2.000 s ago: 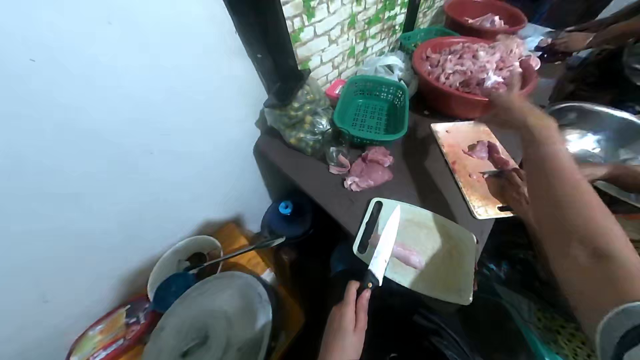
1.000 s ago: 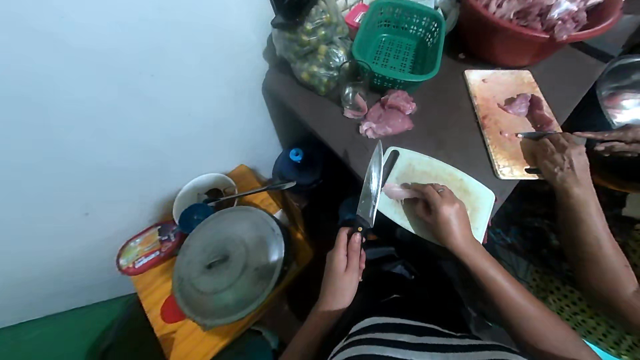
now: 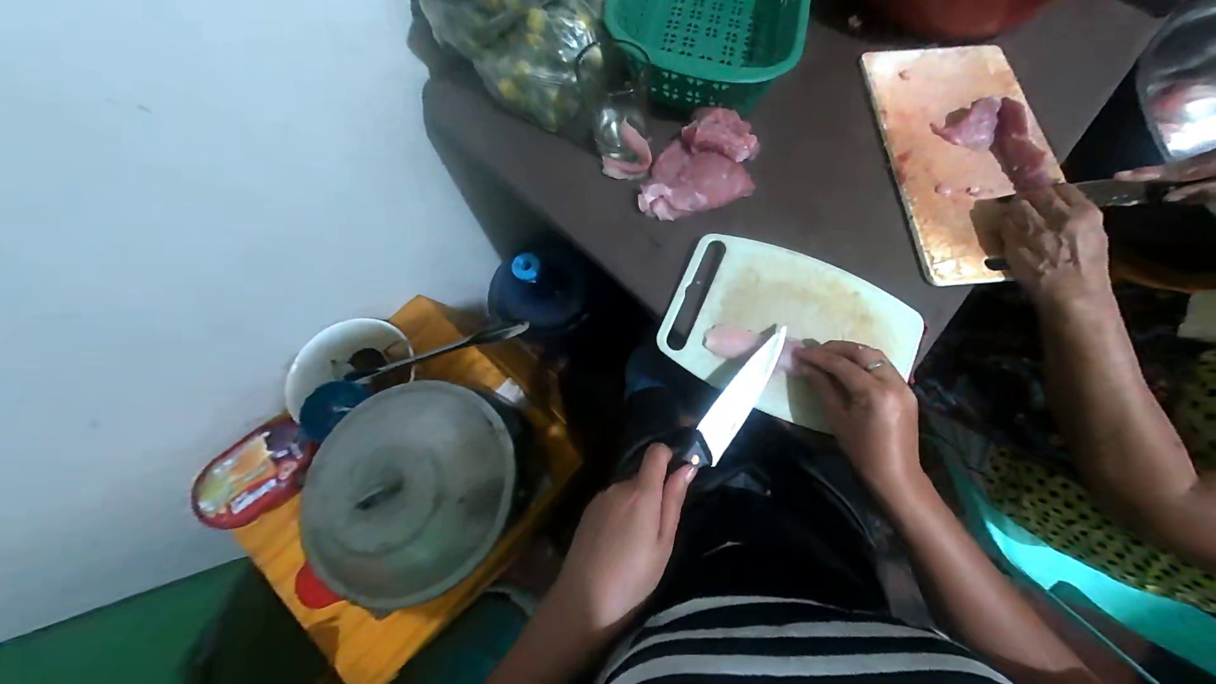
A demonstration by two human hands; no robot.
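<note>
My left hand point(image 3: 635, 518) grips the black handle of a kitchen knife point(image 3: 746, 394), its blade tip over a thin strip of raw meat point(image 3: 731, 342). The strip lies on a white plastic cutting board point(image 3: 807, 285) at the table's near edge. With bent fingers, my right hand point(image 3: 869, 404) holds the strip's right end against the board. Beyond the board, larger pieces of raw meat point(image 3: 698, 176) rest on the dark table beside a clear glass point(image 3: 622, 114).
A co-worker's hand point(image 3: 1054, 233) presses meat on another cutting board point(image 3: 912, 123) at the right. A green plastic basket point(image 3: 731, 66) and a bag of small green-yellow produce point(image 3: 541, 66) stand at the back. Lower left are a lidded pot point(image 3: 408, 494) and a white bowl point(image 3: 328, 351).
Two seconds ago my right hand was not on the strip; now it holds the strip's right end. Since one second ago, the knife blade has tilted rightward over the meat. The view has shifted.
</note>
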